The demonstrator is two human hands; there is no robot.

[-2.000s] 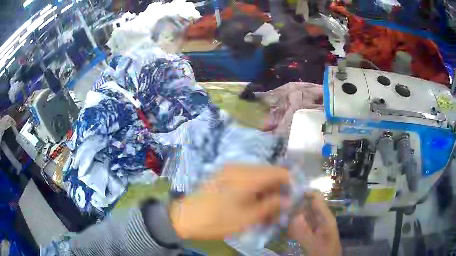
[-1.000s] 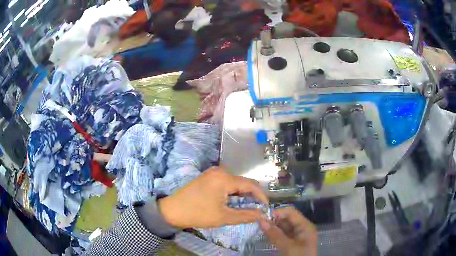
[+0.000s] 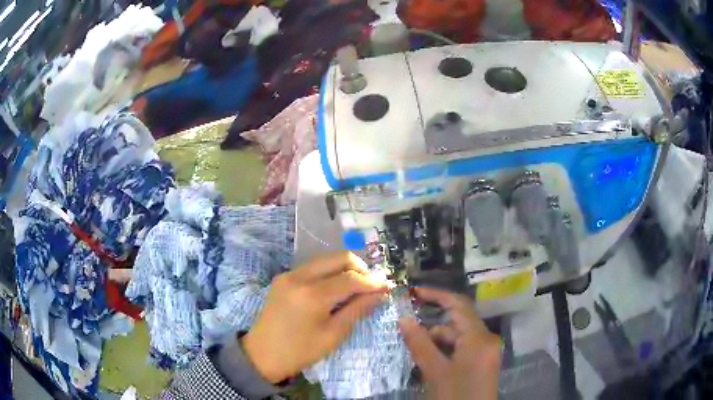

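A pale blue smocked panel [image 3: 363,355] hangs below the needle area [image 3: 388,277] of a white and blue overlock machine [image 3: 500,86]. My left hand [image 3: 313,312] pinches the panel's upper edge, fingertips at the lit needle area. My right hand [image 3: 453,340] grips the same edge from the right, close to the left fingertips. The fingertips partly hide the edge and the presser foot. More crinkled pale blue fabric [image 3: 176,273] lies left of my left hand.
A navy and white floral bundle [image 3: 86,187] with a red and white tie [image 3: 98,246] lies at the left. Pink fabric [image 3: 289,144] lies behind the machine plate. Dark snips [image 3: 614,320] lie right of the machine. White, dark and orange-red fabrics are at the back.
The view has shifted right and closer to the machine. Both hands have moved with the panel edge from in front of the machine up to the needle area.
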